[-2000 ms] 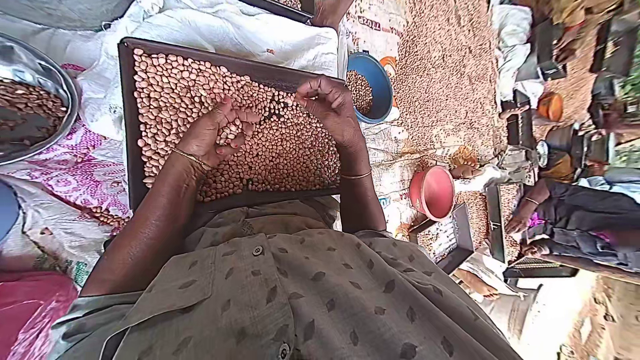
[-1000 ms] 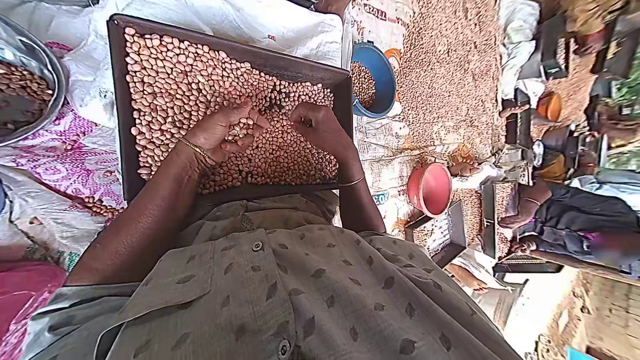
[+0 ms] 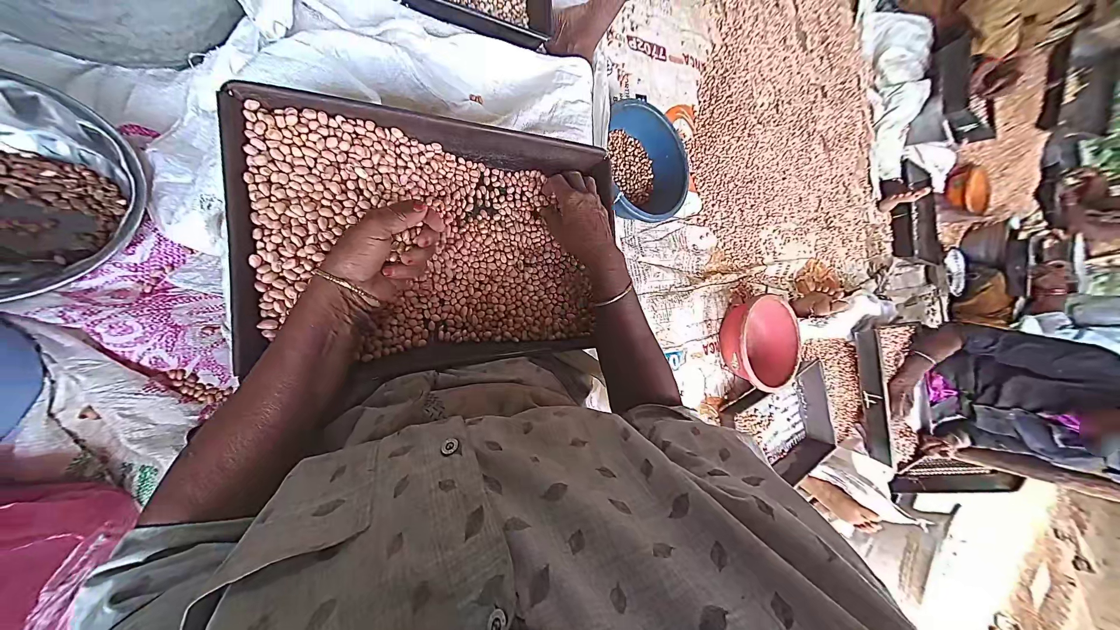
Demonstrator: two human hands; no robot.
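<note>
A dark rectangular tray (image 3: 420, 116) lies at my lap, filled with pinkish shelled peanuts (image 3: 306, 175). My left hand (image 3: 385, 249), with a thin bangle at its wrist, is over the middle of the tray, palm turned up and fingers curled around several peanuts. At the tray's right end my right hand (image 3: 579, 219) reaches down, its fingertips bent onto the peanuts; whether it pinches any is hidden. Between the two hands a small patch of dark tray bottom shows through the peanuts.
A blue bowl (image 3: 669, 166) with peanuts stands just right of the tray, and a red bowl (image 3: 761, 343) farther right. A metal basin (image 3: 131, 166) holding darker nuts is at left. Peanuts are spread over the ground (image 3: 779, 131). Another person (image 3: 1015, 376) sits at right with trays.
My right hand, raised above the peanuts two seconds ago, has come down onto them at the tray's right end. My left hand stays half closed around peanuts.
</note>
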